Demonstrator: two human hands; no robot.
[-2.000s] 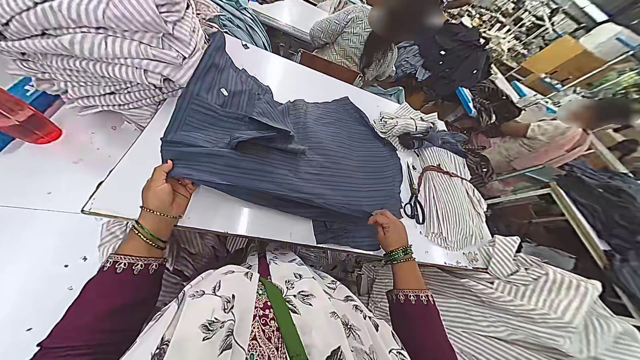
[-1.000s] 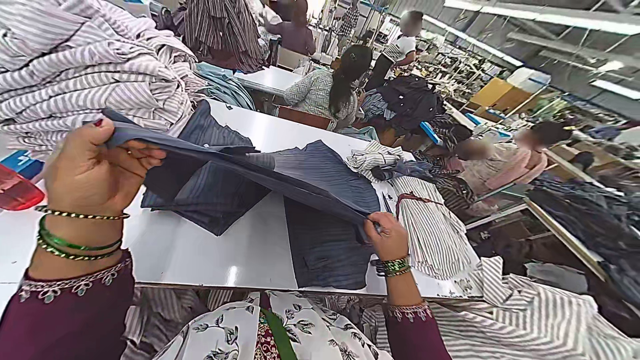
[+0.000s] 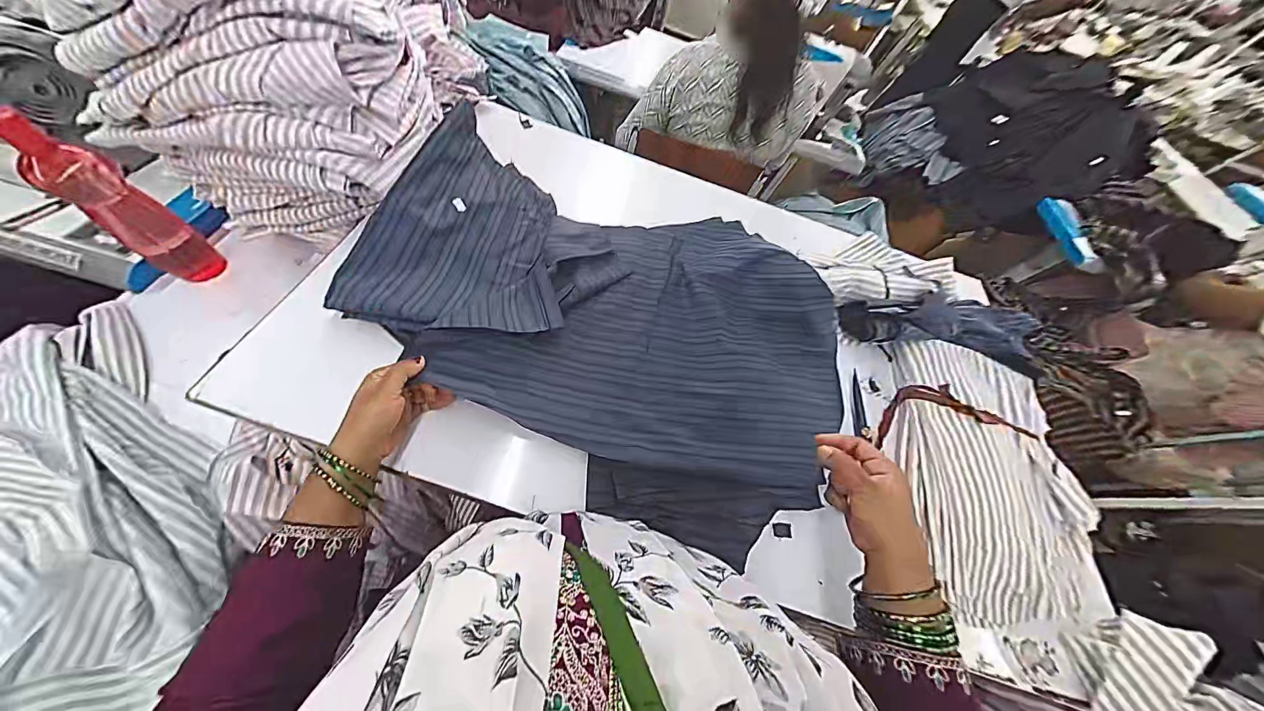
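A dark blue striped garment piece (image 3: 632, 336) lies spread across the white tabletop (image 3: 286, 365), with a folded part at its upper left bearing a small white tag. My left hand (image 3: 390, 405) pinches its lower left edge between thumb and fingers. At the lower right corner, my right hand (image 3: 864, 479) grips the same cloth. Another layer of dark blue cloth (image 3: 681, 504) shows under the near edge. Just beyond my right hand are scissors (image 3: 861, 405), partly hidden, beside a bundle of white striped cloth (image 3: 973, 484) tied with a reddish strip.
A tall pile of striped cloth (image 3: 267, 109) stands at the upper left, near a red plastic bottle (image 3: 123, 207). More striped cloth (image 3: 99, 513) hangs at the left. Beyond the table sits a person (image 3: 731, 89) seen from behind. Dark garments (image 3: 1037, 128) are heaped farther right.
One second ago my left hand held the cloth's edge raised toward the left; now it is lower, and the cloth lies flatter on the table. The view has tilted down.
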